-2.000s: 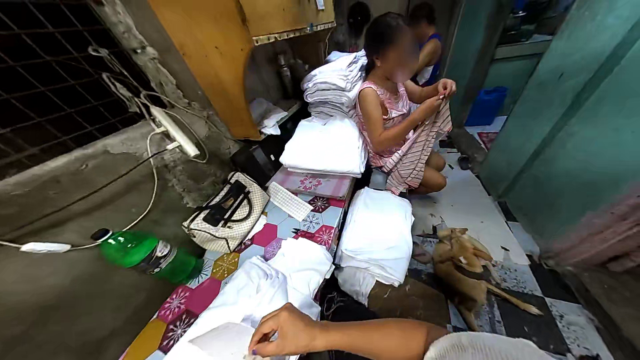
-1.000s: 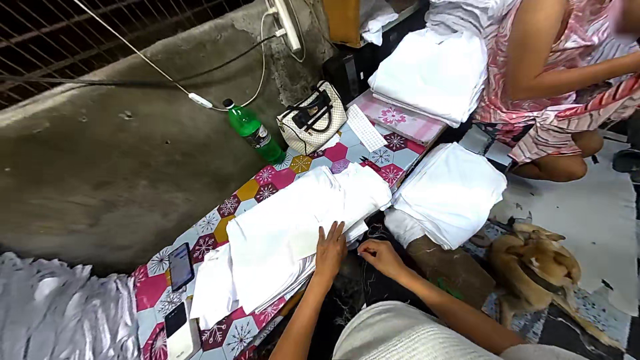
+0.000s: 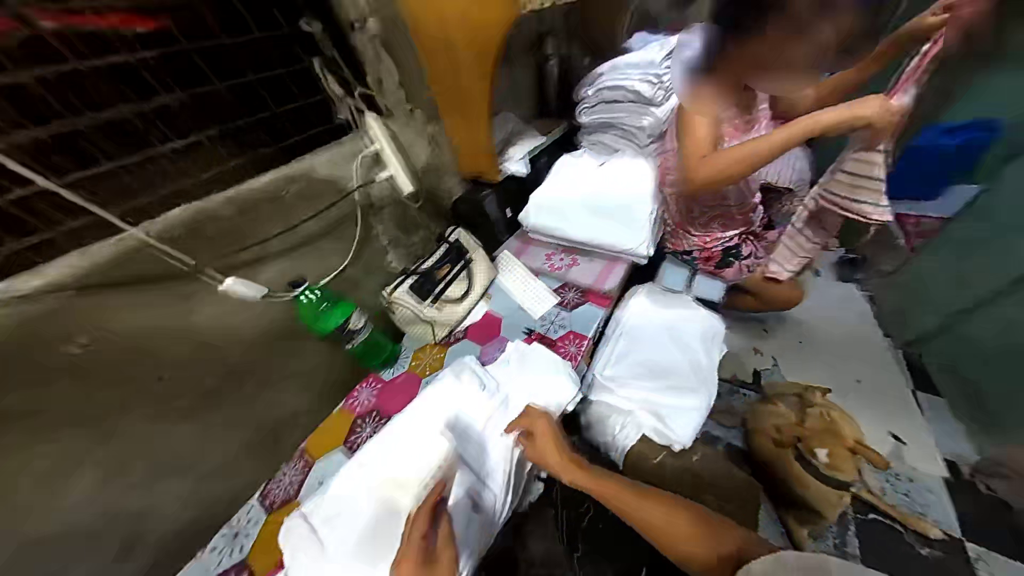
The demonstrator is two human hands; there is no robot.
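Observation:
White folded cloths (image 3: 400, 464) lie in a loose pile on a table with a hexagon-patterned cover (image 3: 328, 432). My left hand (image 3: 428, 532) is at the pile's near part, its fingers against a blurred, raised part of the white cloth; whether it grips it is unclear. Farther along the right edge, my right hand (image 3: 544, 440) has its thumb and fingers closed on a cloth edge. Just right of the pile, a stack of folded white cloths (image 3: 660, 360) rests on a lower support beside the table.
A green bottle (image 3: 344, 324) and a cream handbag (image 3: 440, 284) stand by the wall. More folded white cloths (image 3: 596, 200) sit at the table's far end. A person (image 3: 736, 152) holds striped cloth (image 3: 840, 192) at the upper right. A tan dog (image 3: 808, 460) lies on the floor.
The view has swung up and right since one second ago. My hands are farther apart along the pile, and the white cloth by my left hand is now raised. The other person's striped cloth is now lifted.

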